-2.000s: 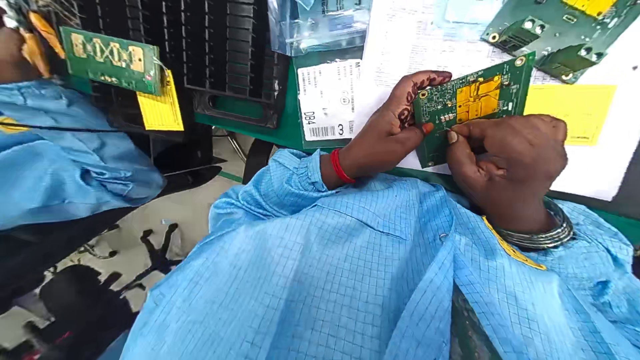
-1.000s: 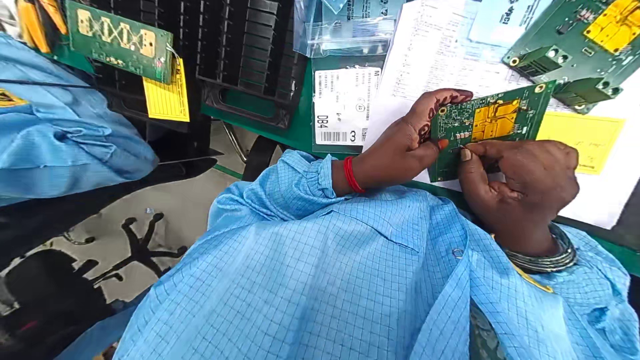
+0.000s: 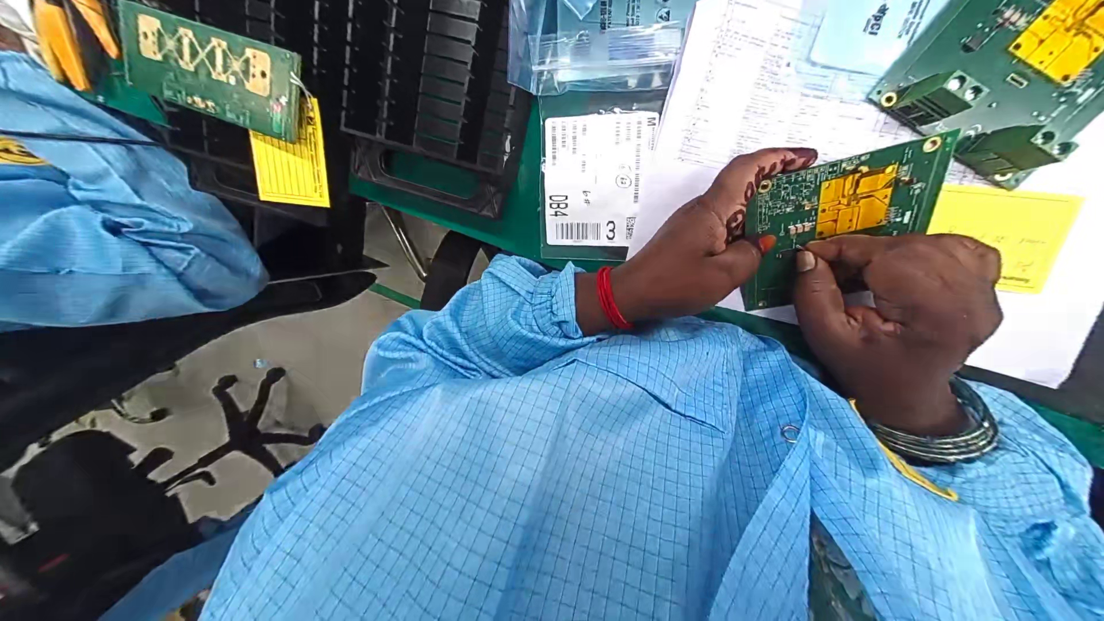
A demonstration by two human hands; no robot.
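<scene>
My left hand (image 3: 703,241) grips the left edge of a green printed circuit board (image 3: 849,207), its thumb on the front face. The board is held tilted above papers and carries a yellow patterned area and small components. Thumb and index finger of my right hand (image 3: 897,302) are pinched together at the board's lower part; whether something tiny is between them cannot be told. Beyond it, at the top right, lies a larger green circuit board (image 3: 975,60) with green terminal blocks. A yellow slip (image 3: 1005,233) lies on the papers, partly behind my right hand.
Printed papers (image 3: 733,95) lie under the held board. Left of them are a labelled bag (image 3: 595,181), clear plastic bags (image 3: 604,47) and black slotted racks (image 3: 431,86). Another circuit board (image 3: 207,73) with a yellow tag (image 3: 293,159) is near a co-worker's blue sleeve (image 3: 103,198) at left.
</scene>
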